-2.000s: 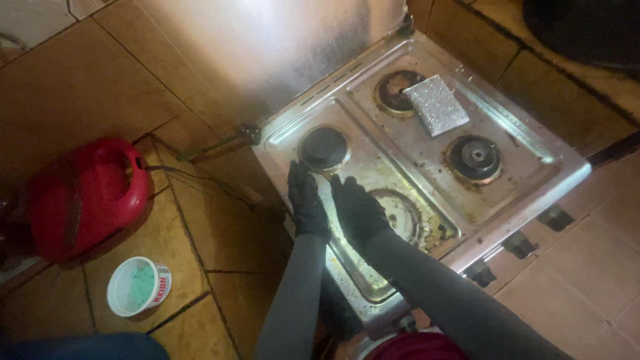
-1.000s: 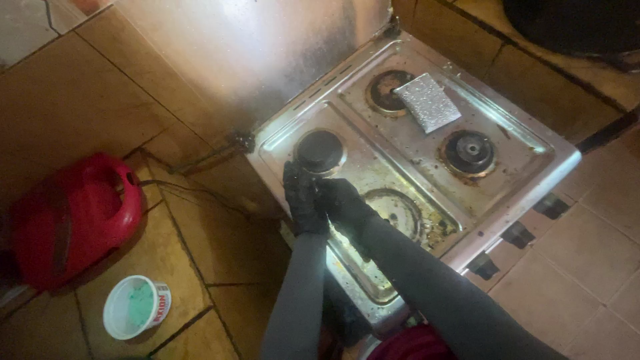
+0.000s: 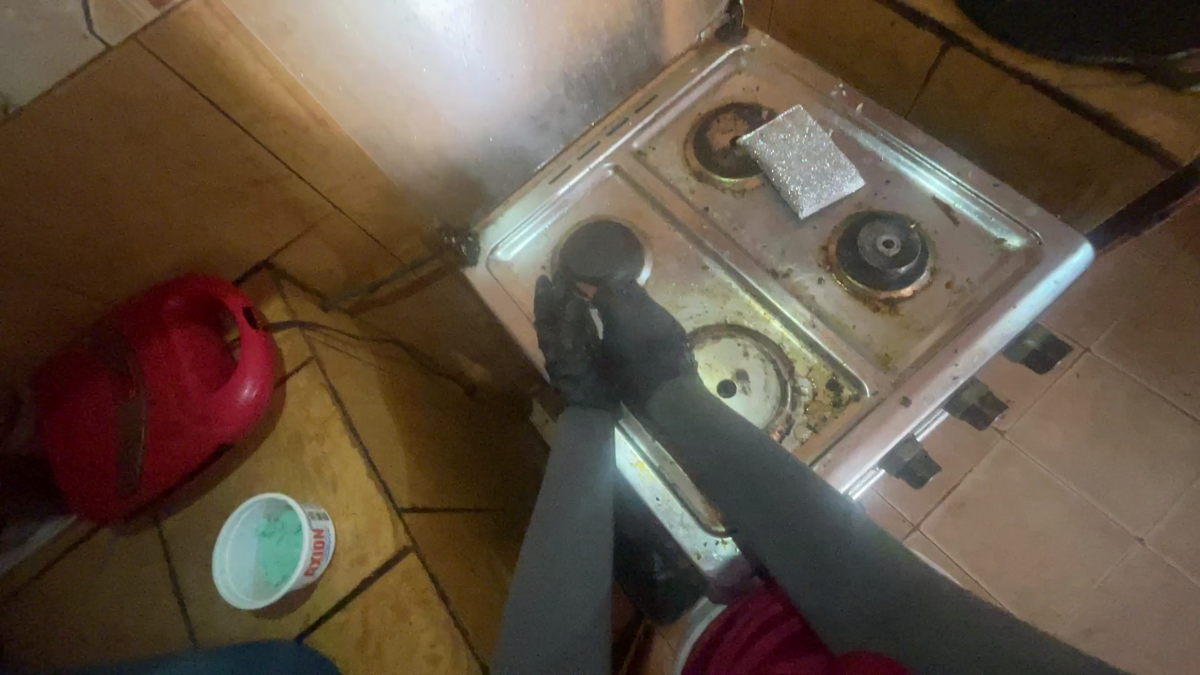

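Note:
Both hands wear black gloves below grey sleeves. My left hand (image 3: pixel 570 342) and my right hand (image 3: pixel 645 337) meet at the near edge of a round black burner cap (image 3: pixel 602 251) on the left of the gas stove top (image 3: pixel 975 309). Whether the fingers grip the cap or only touch it is hidden. Beside my right hand lies a burner base without a cap (image 3: pixel 741 375), ringed with grime. A silvery scouring sponge (image 3: pixel 804 161) rests partly over the far burner (image 3: pixel 727 141). Another burner (image 3: pixel 881 251) sits to the right.
On the tiled surface at left stand a red plastic appliance (image 3: pixel 169 394) with a cord and a white Axion tub (image 3: pixel 272 553) holding green paste. Black knobs (image 3: pixel 975 403) line the stove front. A large dark round object (image 3: pixel 1087 28) is at the upper right.
My hands have come closer together beside the black burner cap. The sponge and the tub have stayed in place.

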